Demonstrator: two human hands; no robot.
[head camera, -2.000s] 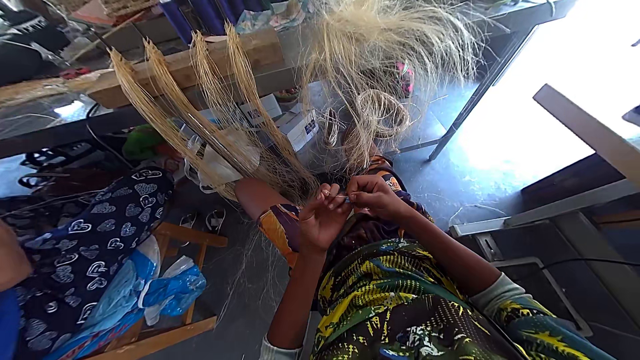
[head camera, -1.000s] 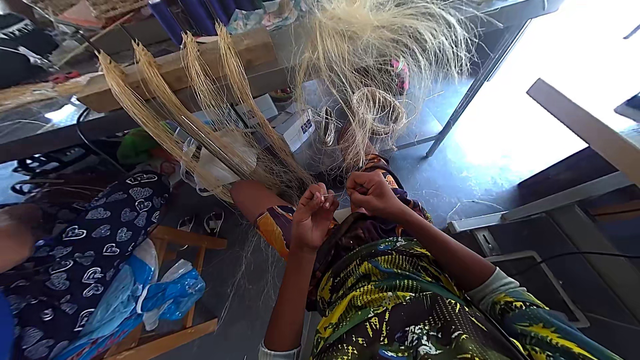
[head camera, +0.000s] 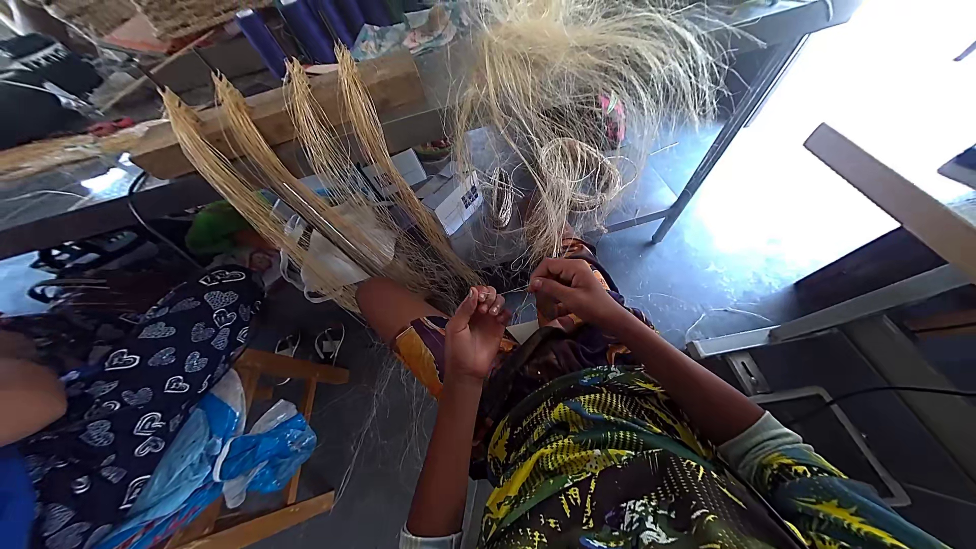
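My left hand (head camera: 478, 328) is raised above my lap, fingers curled with the tips pinched on a thin pale fibre strand. To its right, my right hand (head camera: 570, 290) is closed on the same strand (head camera: 518, 292), which runs faintly across the gap between them. Beyond my hands a loose heap of pale plant fibre (head camera: 564, 46) spills over the table edge, with a coil of fibre cord (head camera: 583, 174) hanging below it. Several bundles of straw-coloured fibre (head camera: 374, 130) hang from a wooden beam towards my lap.
The wooden beam (head camera: 396, 82) lies along the table, with purple thread cones (head camera: 263, 42) behind. Under it are a white box (head camera: 455, 202) and a plastic bag (head camera: 343, 252). At left, a person in heart-patterned cloth (head camera: 160, 366) sits on a wooden stool (head camera: 301, 374). A metal frame (head camera: 846, 313) stands right.
My hands were close together two seconds ago and are now farther apart, the strand between them. The fibre bundles hang as before.
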